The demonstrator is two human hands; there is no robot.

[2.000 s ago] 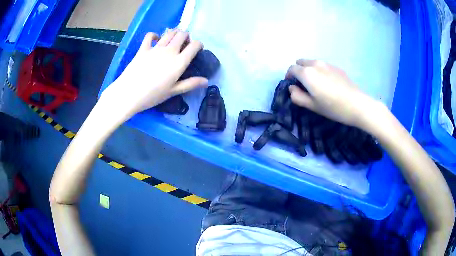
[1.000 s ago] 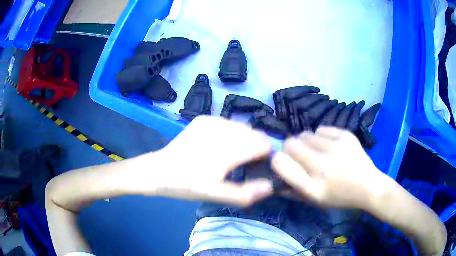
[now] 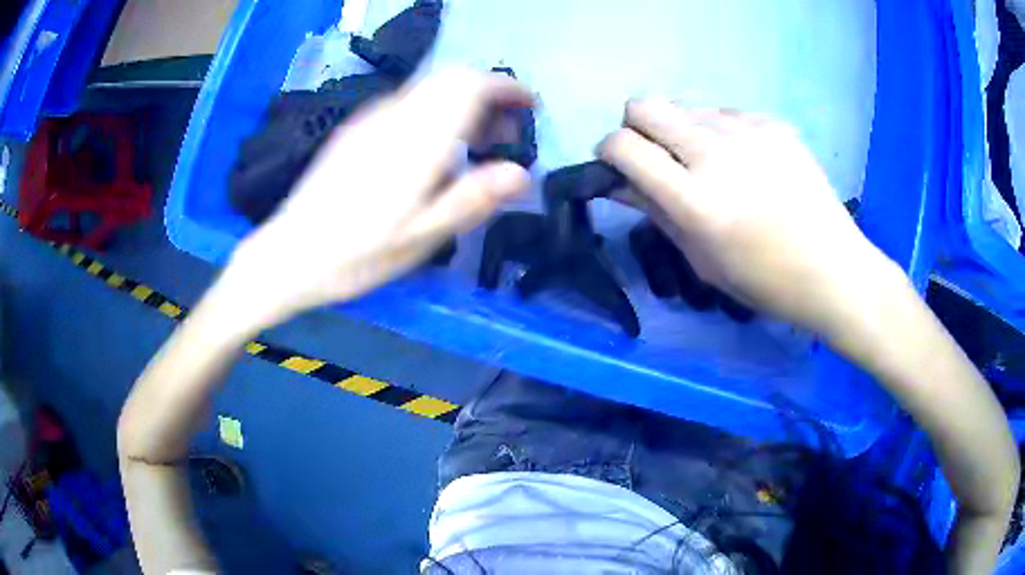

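My left hand (image 3: pixel 393 169) is blurred, with thumb and forefinger apart around a black moulded part (image 3: pixel 515 133) on the white liner; whether it grips the part is unclear. My right hand (image 3: pixel 719 191) pinches another black moulded part (image 3: pixel 579 180) by one end, above loose black parts (image 3: pixel 584 286) near the tray's front edge. My right hand hides much of the nested row of black parts (image 3: pixel 674 270). A pile of black parts (image 3: pixel 275 152) lies at the left, partly behind my left hand and forearm.
The blue tray (image 3: pixel 540 348) has a raised rounded rim. A neighbouring blue tote (image 3: pixel 989 258) stands at the right. A red stool (image 3: pixel 84 180) and yellow-black tape (image 3: pixel 360 385) are on the floor at the left.
Both hands have moved from the tray's front edge, where they were close together, forward over the liner and apart. Another black part now lies at the pile's upper side. The view has shifted slightly.
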